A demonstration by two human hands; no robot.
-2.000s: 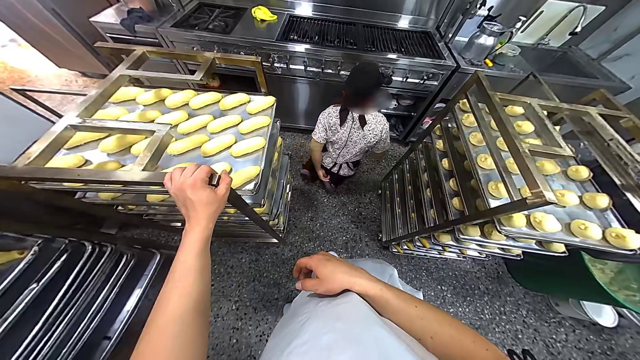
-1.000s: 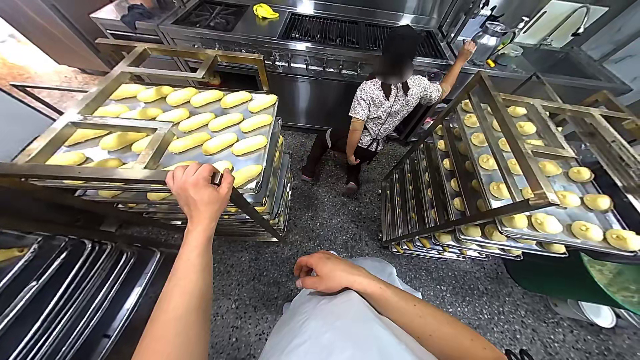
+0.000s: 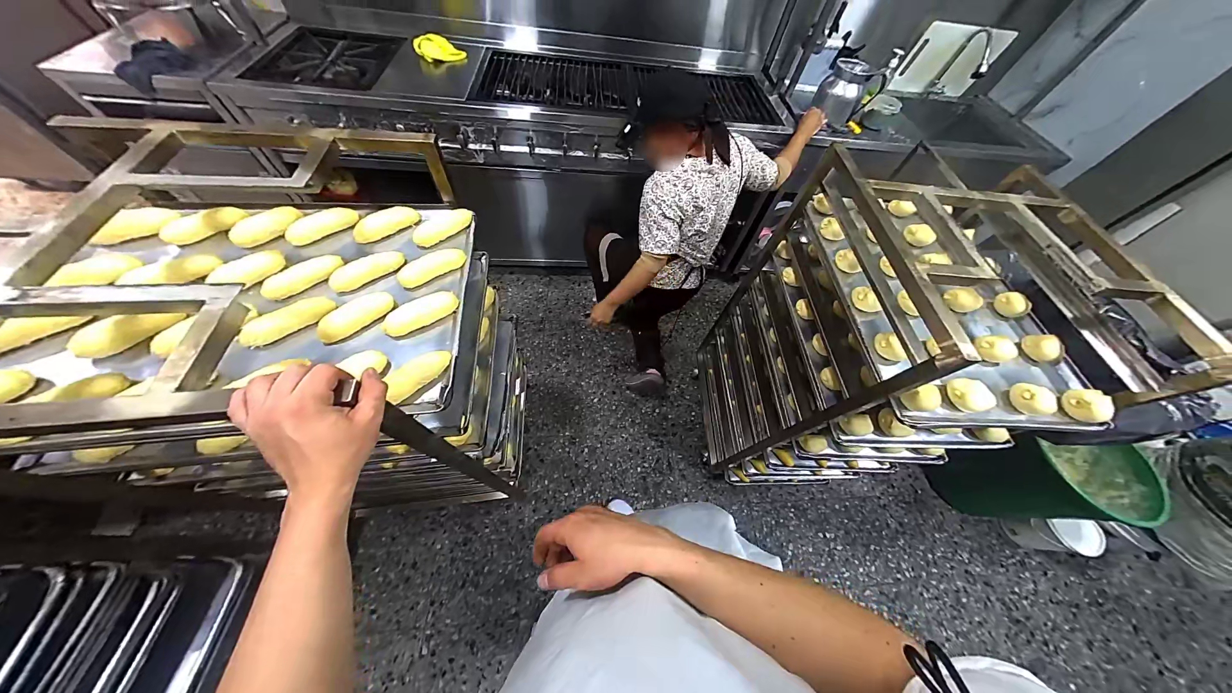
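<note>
My left hand (image 3: 313,419) grips the top metal bar of a bakery tray rack (image 3: 96,412) on the left. Under that frame lies a sheet tray (image 3: 438,366) with rows of oblong pale-yellow dough pieces (image 3: 289,320), and more loaded trays are stacked below it. My right hand (image 3: 592,549) rests at my white apron (image 3: 640,645), fingers loosely curled, holding nothing visible. A second rack (image 3: 847,395), on the right, carries trays of round dough pieces with small raised centres (image 3: 970,395).
A person (image 3: 688,202) stands between the racks, one arm toward a metal pitcher (image 3: 842,91). Behind are a stove with grill grates (image 3: 577,82) and a yellow cloth (image 3: 438,48). Dark trays (image 3: 115,616) fill the lower left. A green bin (image 3: 1107,481) stands at right.
The other person has risen from a low crouch near the stove and now stands turned more to the left, one arm out toward the right counter. My hands have stayed where they were.
</note>
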